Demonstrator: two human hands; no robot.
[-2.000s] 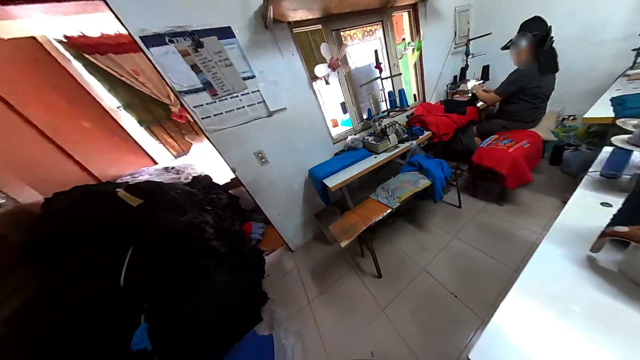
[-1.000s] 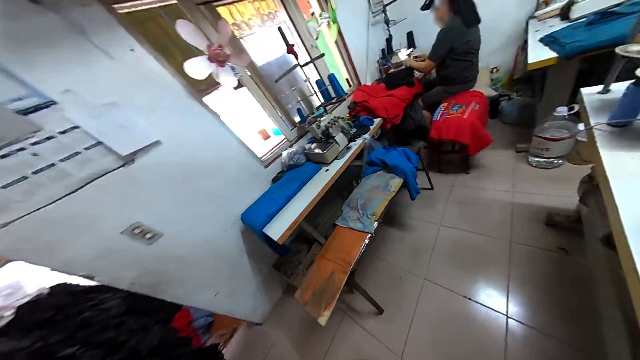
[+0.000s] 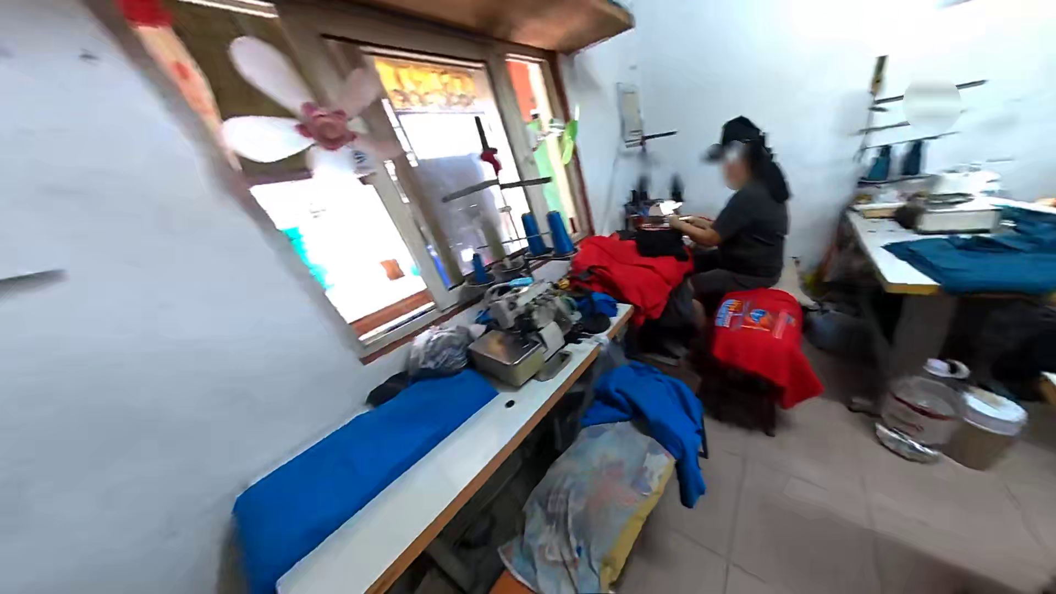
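Note:
Neither of my hands shows in the head view. Ahead on the left stands a white sewing table (image 3: pixel 429 487) with an overlock sewing machine (image 3: pixel 528 326) on it. Folded blue fabric (image 3: pixel 371 454) lies along the table's wall side. Several blue thread cones (image 3: pixel 561 233) stand behind the machine. A cushion with a patterned cloth (image 3: pixel 590 503) rests on the bench beside the table, and a blue garment (image 3: pixel 648 408) is draped at its far end.
A person in a dark cap (image 3: pixel 747 219) sits at another machine by red fabric (image 3: pixel 631 272). A red printed garment (image 3: pixel 759 330) covers a stool. At right are a table with teal fabric (image 3: pixel 982 256), a clear water jug (image 3: pixel 920 412) and a lidded bucket (image 3: pixel 986 425). A pink-white fan (image 3: pixel 326 128) hangs by the window.
The view has swung right and come closer to the overlock table. The black fabric pile and the wall calendar, seen earlier at the left, are out of view.

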